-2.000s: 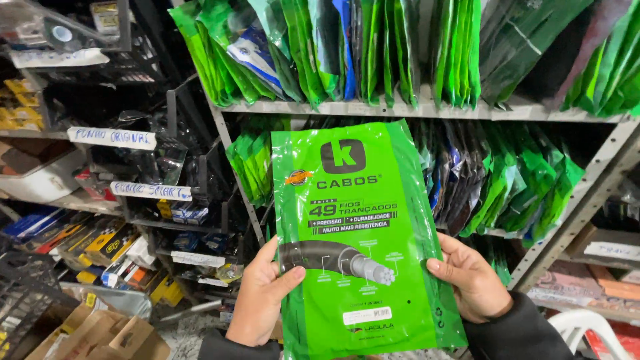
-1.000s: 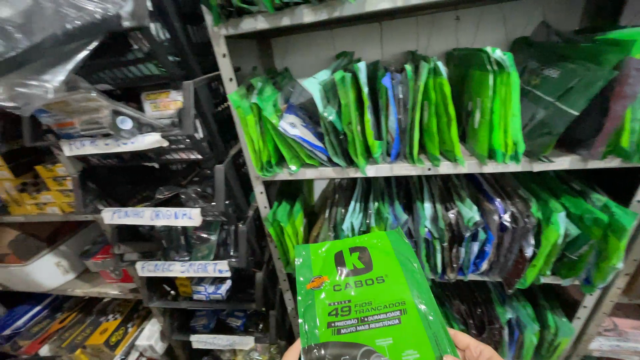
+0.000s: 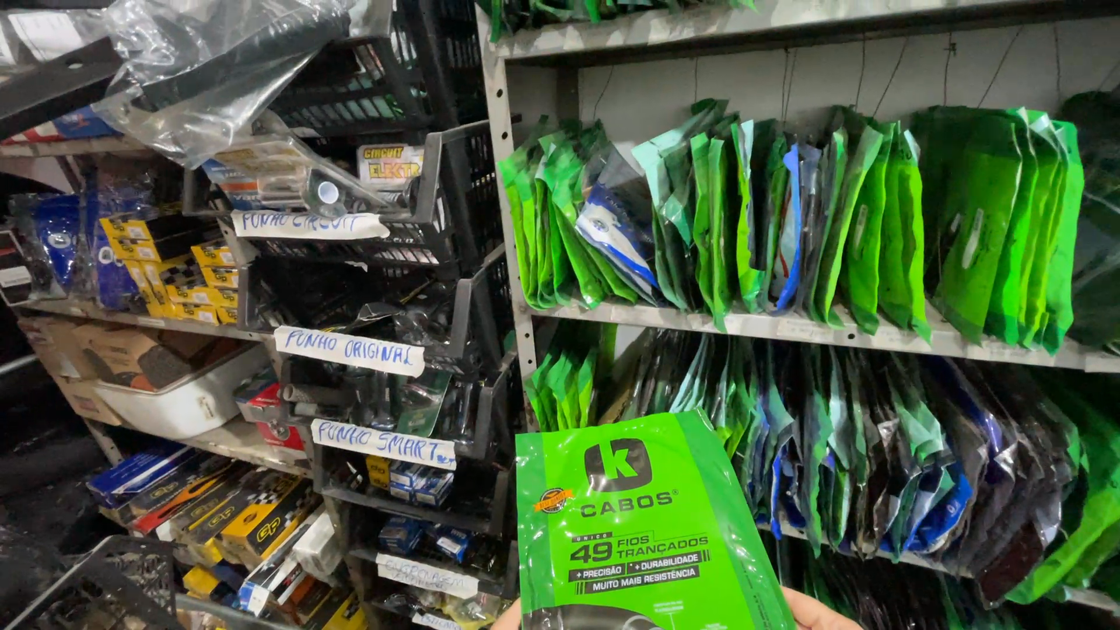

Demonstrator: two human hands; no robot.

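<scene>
A green plastic packet of cable (image 3: 647,525), printed with a cable picture and writing, stands upright at the bottom centre of the head view, its lower part cut off by the frame. My left hand (image 3: 507,616) shows only as a sliver at the packet's lower left edge. At its lower right edge my right hand (image 3: 815,611) grips the packet, partly hidden behind it. Behind the packet, rows of similar green packets (image 3: 875,227) stand on a metal shelf (image 3: 787,331), with more packets (image 3: 927,455) packed on the shelf below.
Stacked black plastic bins (image 3: 477,175) with handwritten paper labels (image 3: 350,350) rise left of the shelf's perforated upright (image 3: 500,157). Farther left, shelves hold yellow boxes (image 3: 175,271), a white tub (image 3: 188,398) and long cartons (image 3: 262,516). A clear plastic bag (image 3: 219,70) hangs over the upper bins.
The held packet and both hands have moved lower in the view and are now largely cut off at the bottom. The view has tilted up, showing more of the upper shelf.
</scene>
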